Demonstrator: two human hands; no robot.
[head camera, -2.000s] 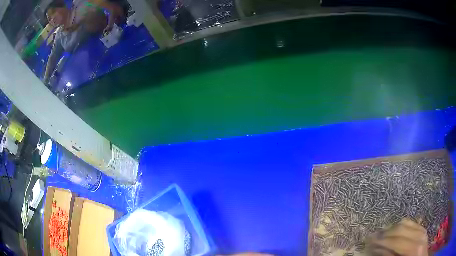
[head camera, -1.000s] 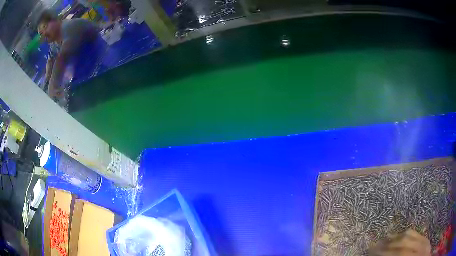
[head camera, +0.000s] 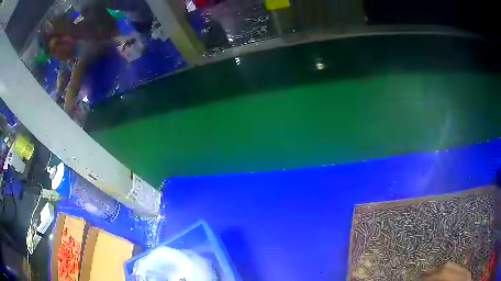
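A shallow brown cardboard tray at the lower right holds a mass of long grey-brown screws (head camera: 423, 230). A patch of red pieces (head camera: 489, 269) lies at the tray's right side. My right hand (head camera: 447, 273) is over the screws at the bottom edge of the picture. It is blurred and mostly cut off, so its fingers and anything between them cannot be made out. My left hand is not in the picture.
A blue plastic bin (head camera: 222, 258) with a whitish plastic bag (head camera: 173, 266) stands at the bottom. Left are two cardboard lids, one with red pieces (head camera: 68, 255), a blue-and-white can (head camera: 90, 196) and a pale post (head camera: 71, 148). A green belt (head camera: 307, 126) crosses behind; a person (head camera: 82, 60) is beyond.
The whole view has shifted, so the tray, bin and lids sit lower in the picture. My right hand remains over the screws and shows less. The skin edge at the bottom centre is gone.
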